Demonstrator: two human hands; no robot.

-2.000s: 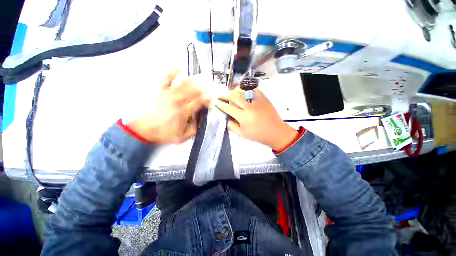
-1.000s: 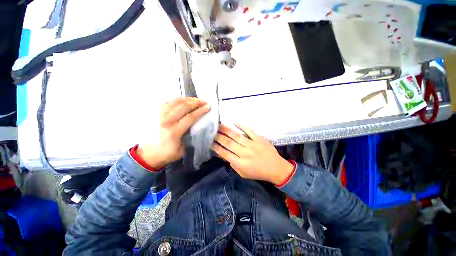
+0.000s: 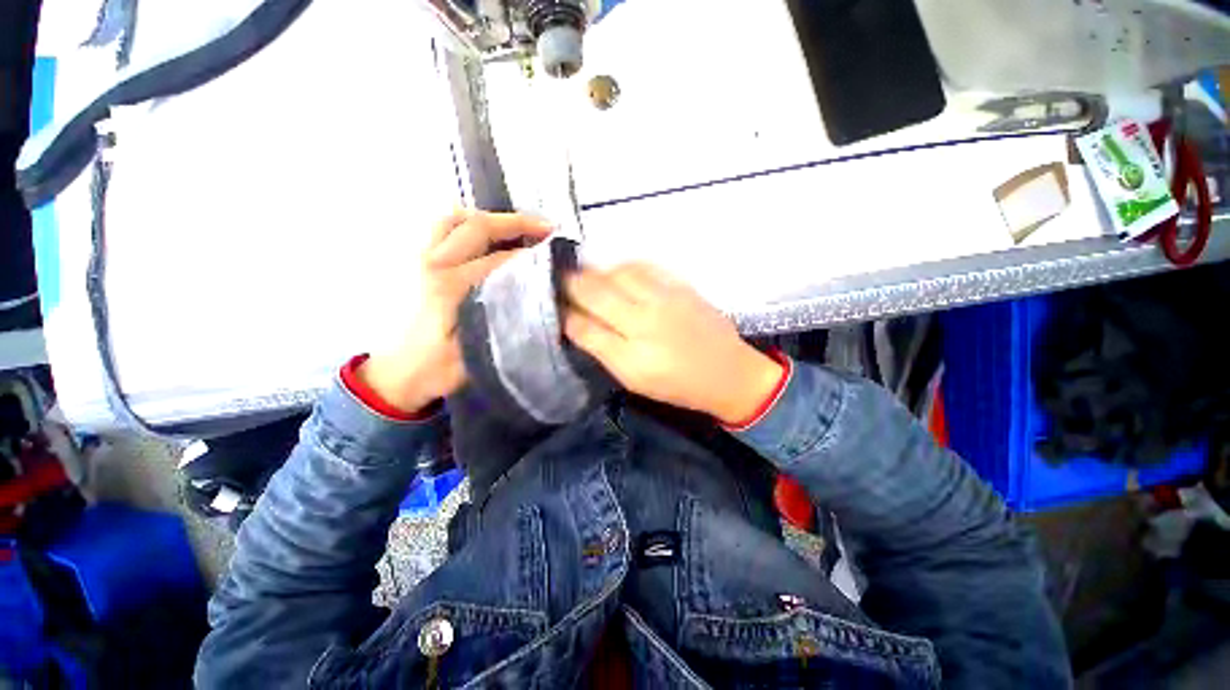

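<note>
A dark collar piece with a pale grey layer [image 3: 528, 334] is curved over between my hands at the table's front edge, its lower part hanging over my lap. My left hand [image 3: 452, 290] grips its upper left side with thumb and fingers. My right hand [image 3: 657, 337] is slightly blurred and lies against its right side, fingertips at the dark upper end; whether it grips is hidden. The sewing machine's needle area [image 3: 556, 41] is at the top edge, apart from the piece.
A dark finished strip [image 3: 162, 84] lies at the upper left. A thin dark cord [image 3: 97, 290] runs down the left. At right are a black rectangle [image 3: 867, 68], a beige-white square [image 3: 1033, 202], a green-white packet [image 3: 1129, 178] and red scissor handles [image 3: 1187, 202]. Blue bins [image 3: 991, 391] stand below.
The piece has come out from under the needle area to the table's front edge and is now curled over. Both hands have moved with it. The view has shifted, putting the machine head higher.
</note>
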